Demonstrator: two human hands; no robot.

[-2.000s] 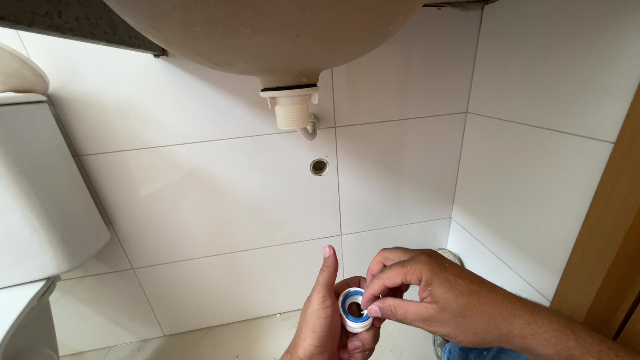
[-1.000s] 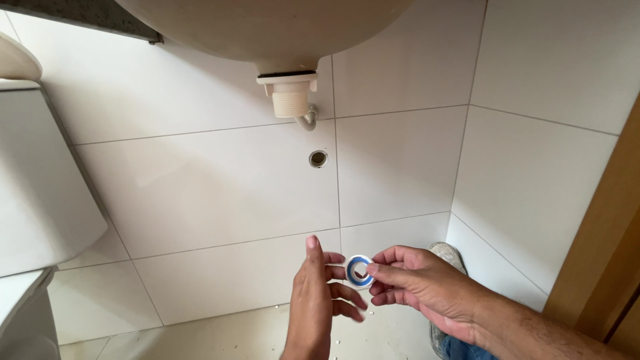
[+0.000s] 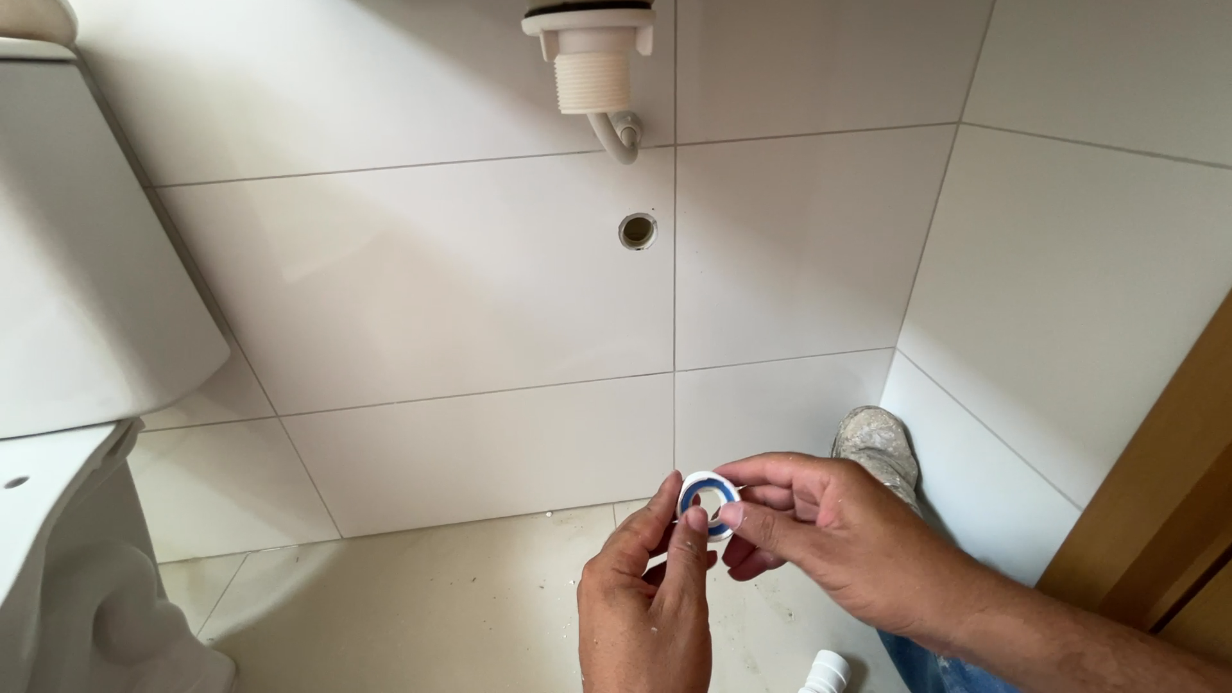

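Observation:
Both my hands hold one small white and blue ring, seemingly a roll of thread seal tape (image 3: 709,478), at the lower middle. My left hand (image 3: 650,582) pinches its left and lower edge between thumb and fingers. From the right, the thumb and fingers of my right hand (image 3: 804,525) grip its other edge. Above them, a white threaded drain outlet (image 3: 592,82) hangs under the basin. Behind the outlet a curved grey pipe (image 3: 616,140) meets the wall. Lower on the tiles is a round drain hole (image 3: 637,231).
A white toilet (image 3: 87,260) stands at the left. At the right are a wooden door frame (image 3: 1136,510) and a dusty shoe (image 3: 874,443) by the wall corner. A white corrugated plastic pipe end (image 3: 826,672) lies on the floor (image 3: 414,606), among small debris.
My left hand had its fingers spread beside the ring one second ago; its thumb and fingers now close on it. The view has tilted down, and the white pipe end has come into sight.

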